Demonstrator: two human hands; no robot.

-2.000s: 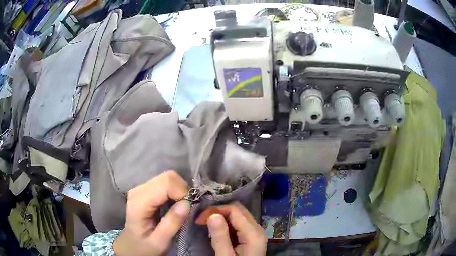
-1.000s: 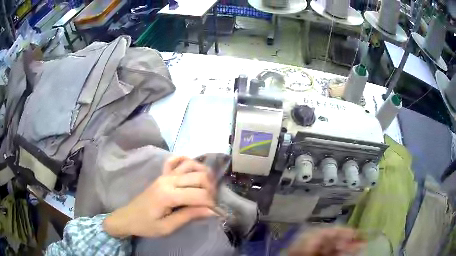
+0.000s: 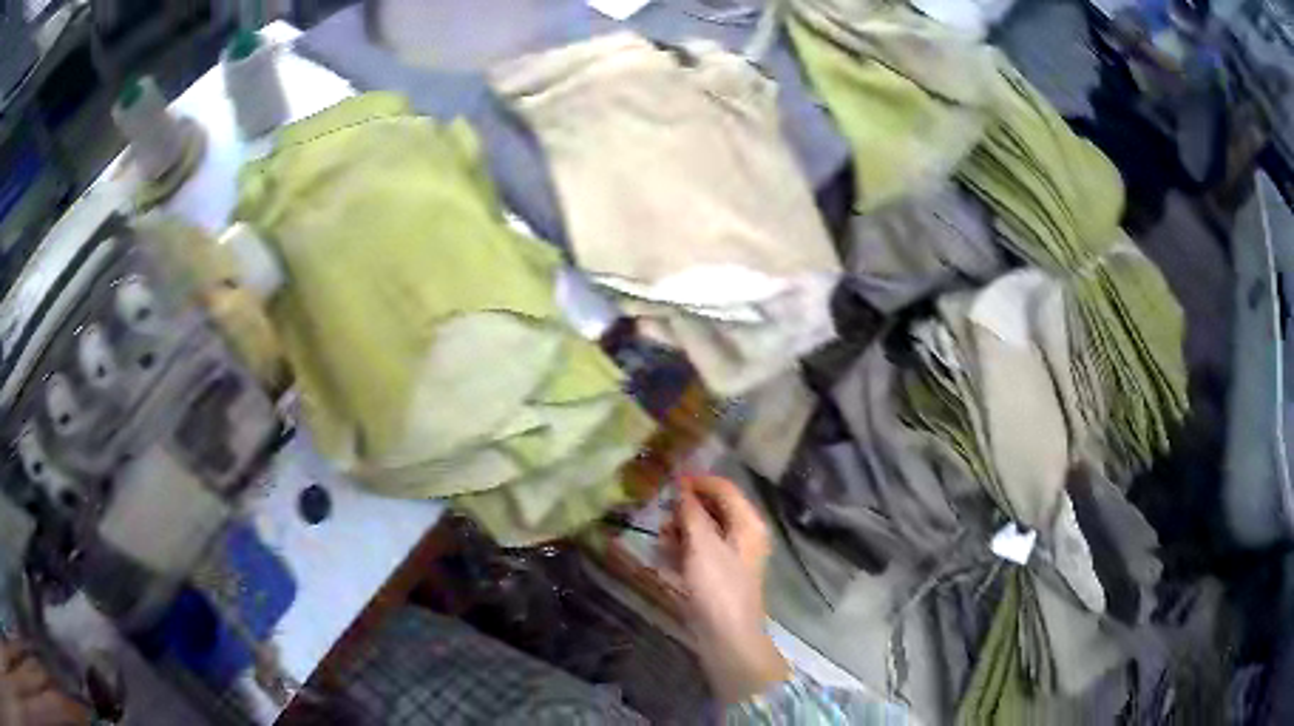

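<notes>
My right hand [image 3: 721, 567] is at the lower centre, beside the lower right end of the yellow-green panels [image 3: 383, 270]. Its fingers are bent together. A thin dark tip shows beside the fingertips, but blur hides whether the hand holds it. My left hand [image 3: 36, 692] is blurred and cut off at the lower left edge; what it holds is hidden. The overlock machine [image 3: 163, 504] stands at the left with its row of white knobs. The grey-brown garment worked on before is out of view.
A beige cloth pile [image 3: 681, 170] lies right of the green panels. More green pieces [image 3: 1064, 213] and tied grey-brown bundles [image 3: 1022, 383] hang further right. The blue tray [image 3: 234, 596] and the table's brown edge [image 3: 383, 589] are at the lower left. Thread cones [image 3: 256, 78] stand upper left.
The view has swung right, so the machine now sits at the left. My right hand has left the garment and moved right to the green panels. My left hand is now at the lower left edge.
</notes>
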